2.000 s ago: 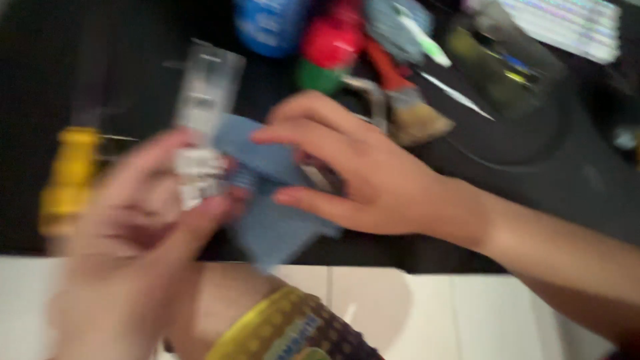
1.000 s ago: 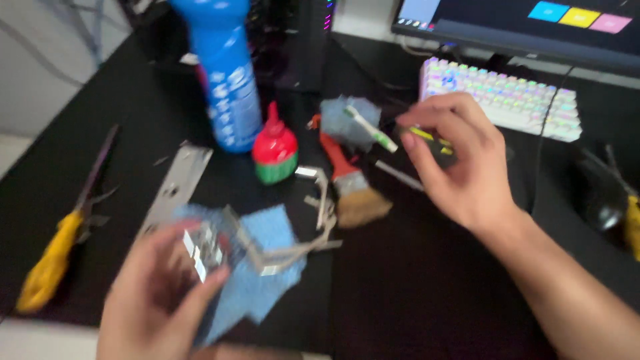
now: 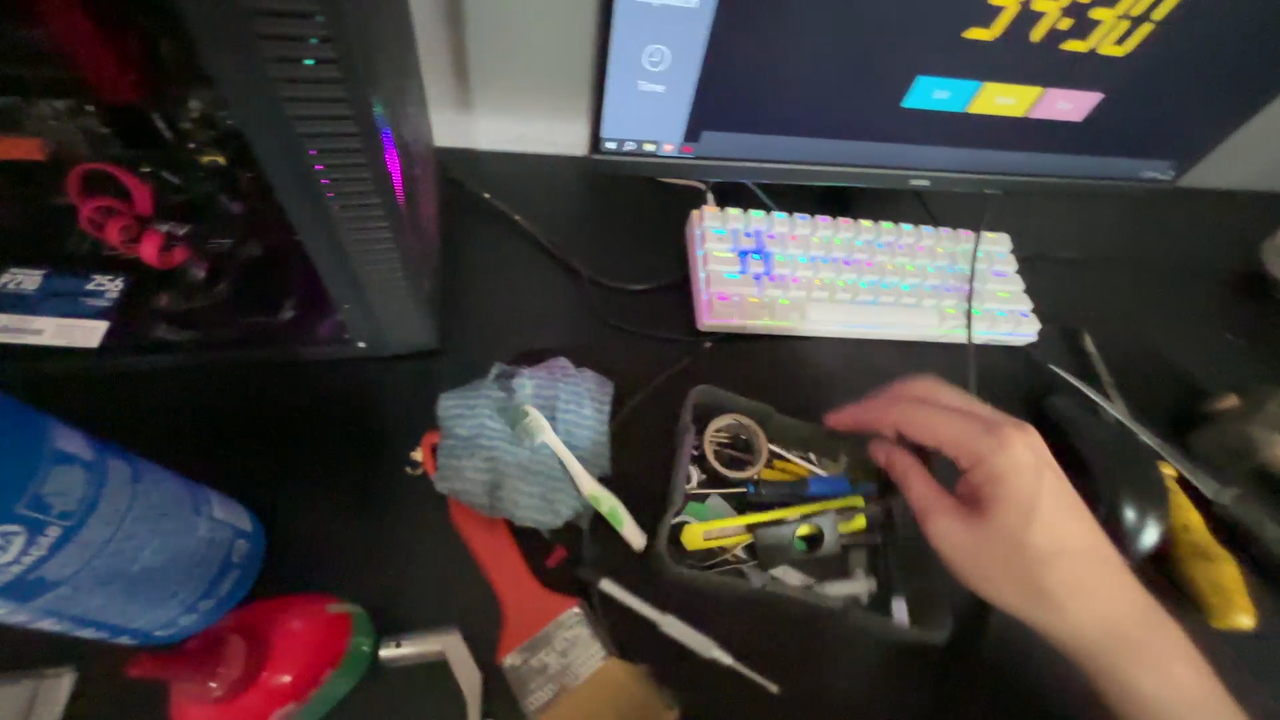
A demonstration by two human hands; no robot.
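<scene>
My right hand (image 3: 985, 485) is over the right side of a dark plastic box (image 3: 690, 400), fingers apart; I see nothing held in it. The box holds a roll of tape (image 3: 735, 446), a yellow utility knife (image 3: 765, 522), a blue-handled tool (image 3: 810, 487) and other small items. Left of the box, a toothbrush (image 3: 590, 480) rests on a crumpled blue cloth (image 3: 500, 460). A red-handled paintbrush (image 3: 510, 580) lies below the cloth, and a thin metal-tipped tool (image 3: 690, 635) lies in front of the box. My left hand is out of view.
A blue bottle (image 3: 120, 540) and a red and green bottle (image 3: 270, 655) are at the left, near a bent metal piece (image 3: 445, 650). Behind are a computer case (image 3: 390, 250), a lit keyboard (image 3: 860, 275) and a monitor (image 3: 890, 170). A mouse (image 3: 1120, 480) and yellow-handled tool (image 3: 1205, 550) are at the right.
My right hand has left the blue cloth and metal piece near my left hand and moved over to the box. My left hand has gone out of view as the view shifted.
</scene>
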